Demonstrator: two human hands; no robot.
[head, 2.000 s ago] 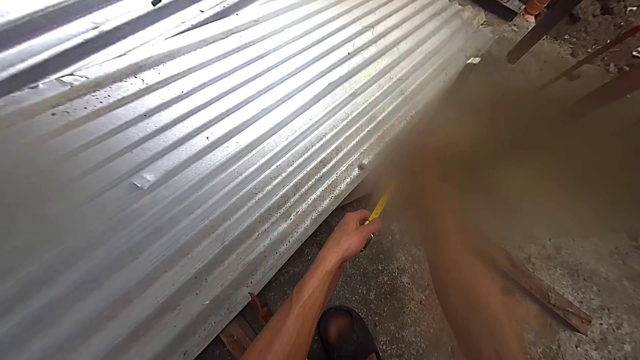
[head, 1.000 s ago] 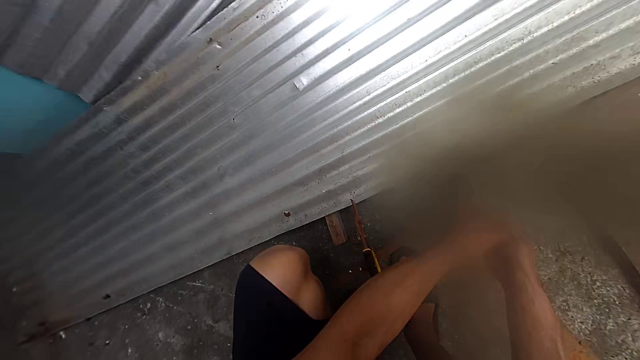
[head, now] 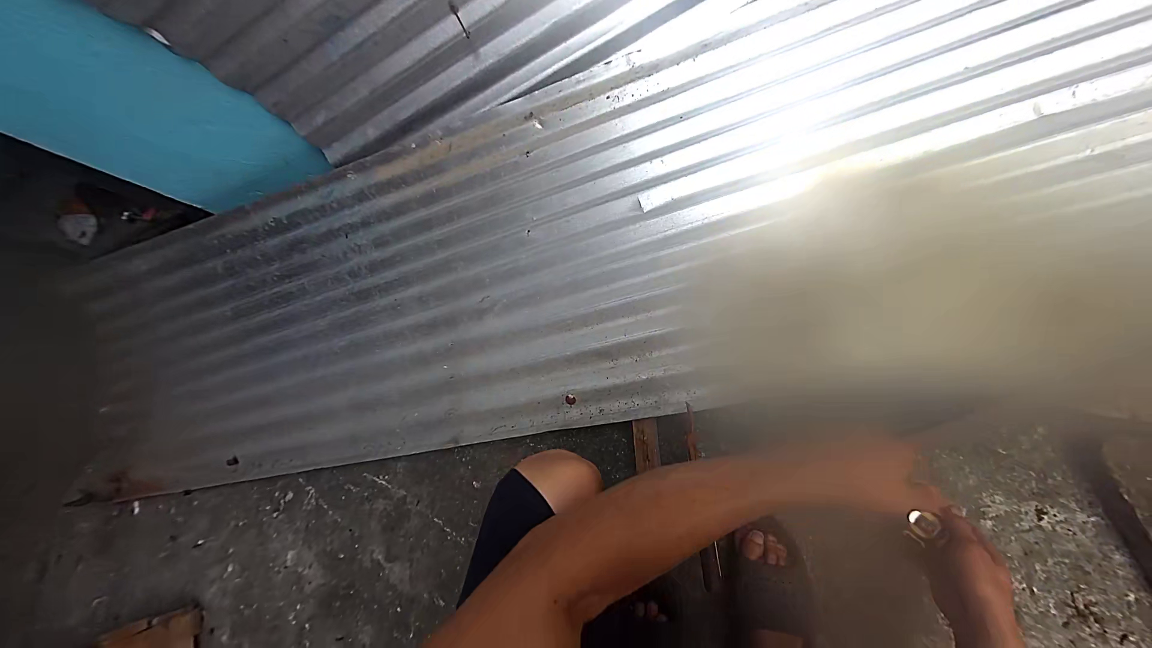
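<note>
My left forearm reaches across to the right above my feet, and my left hand (head: 886,472) is blurred by a hazy patch over the view. Close beside it, at the lower right, is my right hand (head: 972,562), its fingers partly hidden. A small shiny round object (head: 924,525) shows between the two hands; what it is and which hand has it, I cannot tell. Beyond my hands lies a large corrugated metal sheet (head: 405,315), its near edge just ahead of my knee. A rusty spot (head: 571,400) marks the sheet near that edge.
A second corrugated sheet (head: 378,54) and a turquoise surface (head: 153,108) are at the upper left. Pieces of wood (head: 645,445) stick out from under the near edge. A broken block (head: 157,630) lies on the rough concrete floor (head: 360,540) at the lower left.
The view has swung left along the sheet. Two seconds ago my left hand held a yellow measuring tape by the sheet's edge; now that hand is beside my right hand and no yellow tape shows.
</note>
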